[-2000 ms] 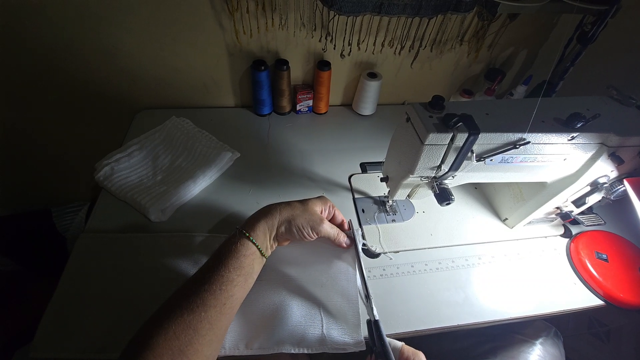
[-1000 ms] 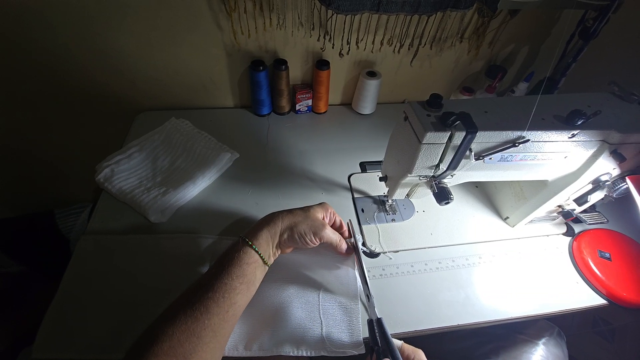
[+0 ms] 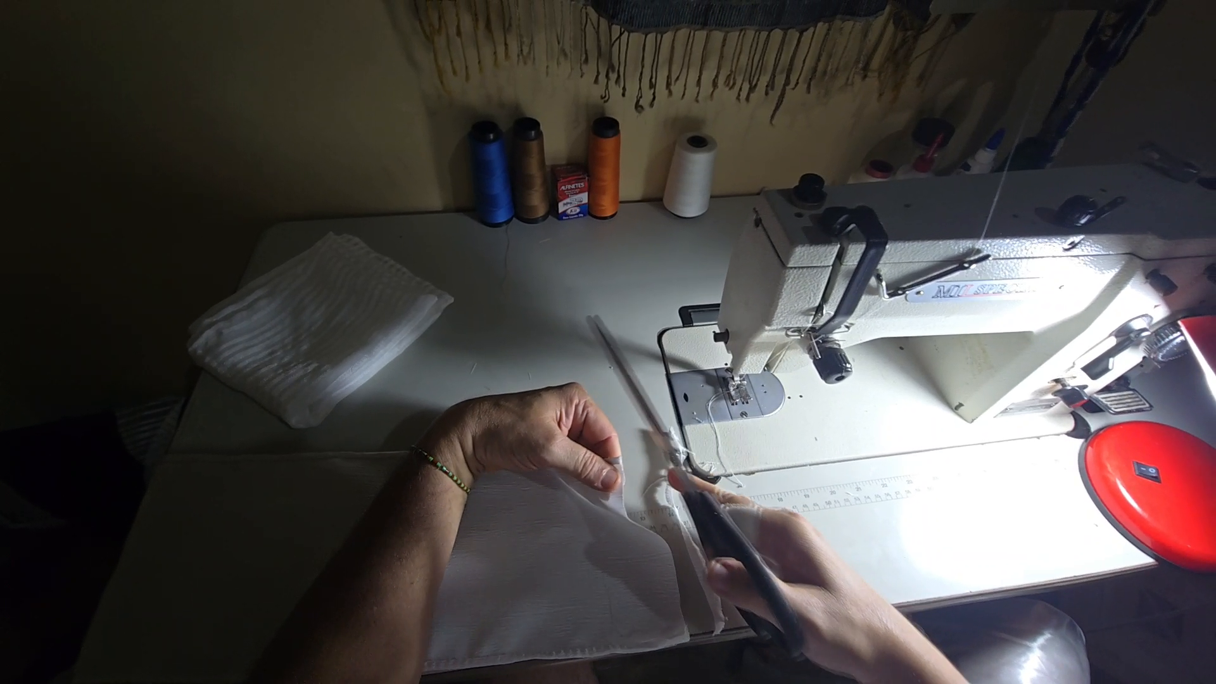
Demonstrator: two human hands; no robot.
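Observation:
My left hand (image 3: 546, 432), with a beaded bracelet at the wrist, pinches the upper right corner of a thin white fabric (image 3: 570, 570) lying on the table. My right hand (image 3: 779, 560) holds black-handled scissors (image 3: 741, 556), their long blades pointing up and away, left of the sewing machine's needle plate (image 3: 736, 394). A narrow white strip of fabric (image 3: 698, 560) hangs beside the fabric's right edge, below the blades; a gap parts it from the larger piece. Whether the strip touches my right fingers, I cannot tell.
A folded white cloth (image 3: 318, 328) lies at left. Blue (image 3: 492, 176), brown (image 3: 530, 173), orange (image 3: 604, 171) and white (image 3: 691, 178) thread spools stand at the back with a small box (image 3: 572, 193). The sewing machine (image 3: 912, 275) is at right, near a red round object (image 3: 1154, 494).
My right hand has come up into fuller view with the scissors, whose blades have moved away from the fabric's edge. A narrow strip now shows apart from the fabric.

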